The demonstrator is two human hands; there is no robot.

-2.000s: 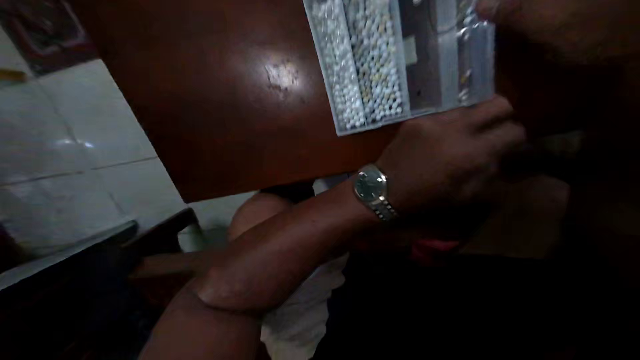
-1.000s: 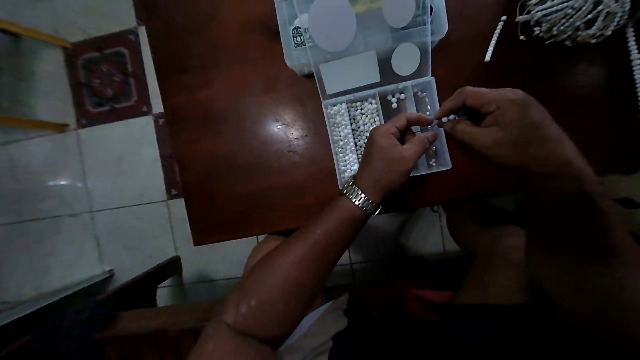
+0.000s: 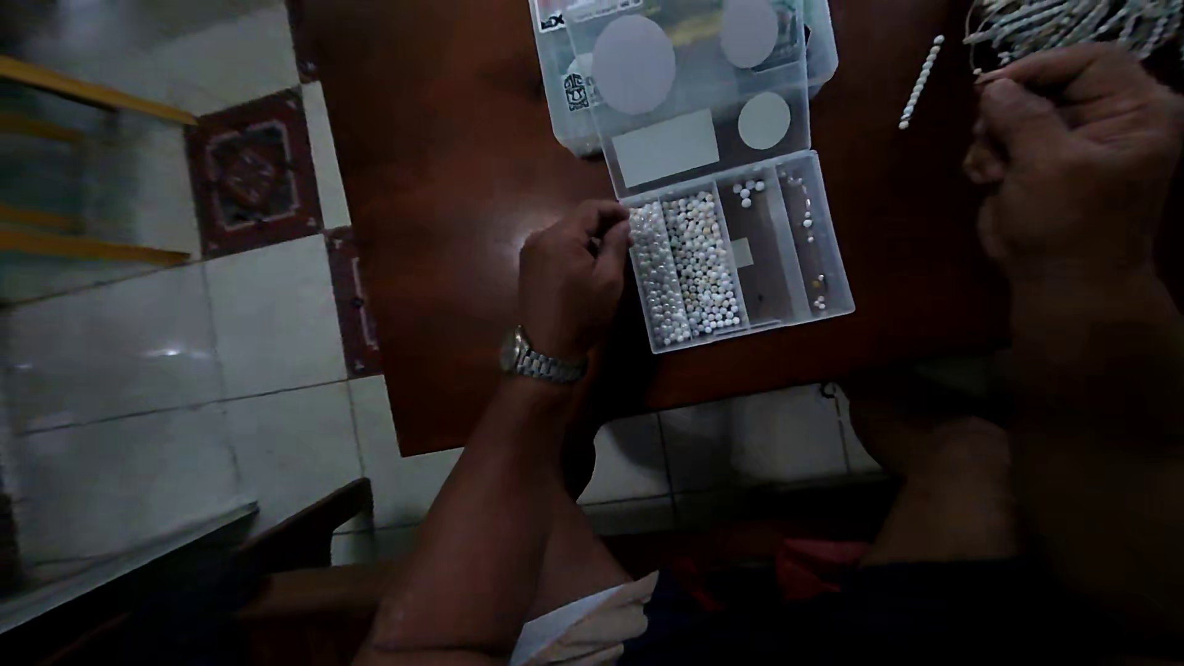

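A clear plastic compartment box [image 3: 749, 324] lies with its lid [image 3: 689, 102] folded back on the dark wooden table. Two of its compartments are full of small white beads [image 3: 703, 264]; the others hold only some beads and small pieces. At the box's left wall is my left hand [image 3: 573, 268], with a watch on its wrist, thumb and fingertips close together; whether anything is between them is not clear. My right hand [image 3: 1078, 153], at the upper right, pinches a thin strand with a tiny bead at its end. A short string of white beads [image 3: 921, 83] lies between box and right hand.
Bundled bead strands [image 3: 1073, 23] lie at the table's far right corner. Another translucent plastic container [image 3: 573, 111] sits under the raised lid. The table's left edge borders a tiled floor [image 3: 277, 305], with yellow wooden legs [image 3: 92, 88] beyond. My legs are below the near edge.
Both hands were together over the box's right compartments a second ago. Now the left hand is at the box's left side and the right hand has moved away to the upper right.
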